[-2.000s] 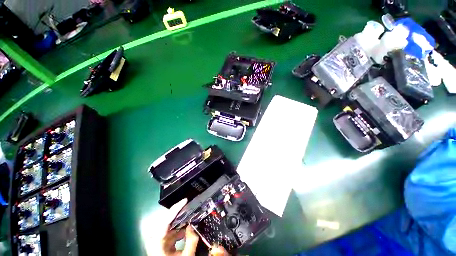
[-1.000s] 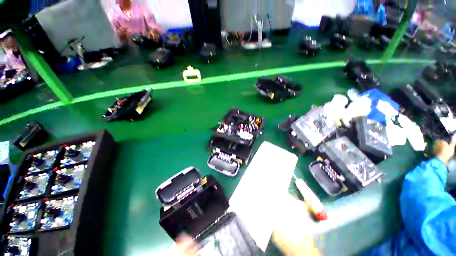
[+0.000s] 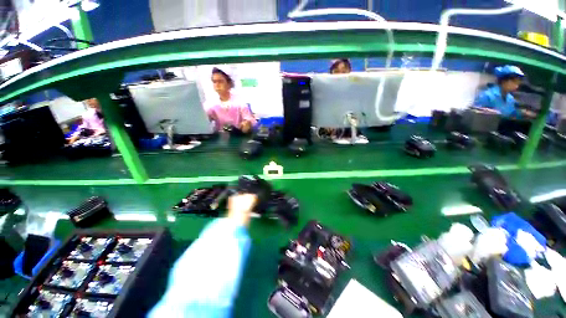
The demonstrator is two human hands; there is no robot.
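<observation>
My left hand [image 3: 242, 204], in a light blue sleeve, reaches forward from the lower edge and is blurred. Its fingers are closed on a dark open housing [image 3: 273, 202] near the green line; the exact grip is unclear. Another open black housing [image 3: 202, 200] lies just left of it. A further open housing [image 3: 315, 254], with small parts and wire ends showing, lies nearer, right of my sleeve. My right hand is not in view.
Board tray [image 3: 152, 267] at lower left, blue bin [image 3: 38, 256] beyond it. White sheet [image 3: 363, 304] at the bottom edge. Film-covered units [image 3: 425, 270] and white scraps [image 3: 456, 242] at right. Small yellow-framed display [image 3: 272, 169] ahead. Green shelf frame above; people sit across.
The view has tilted up. My left hand has moved from the near housing to the far side, where a dark housing now lies beside the earlier one. My right hand has left view.
</observation>
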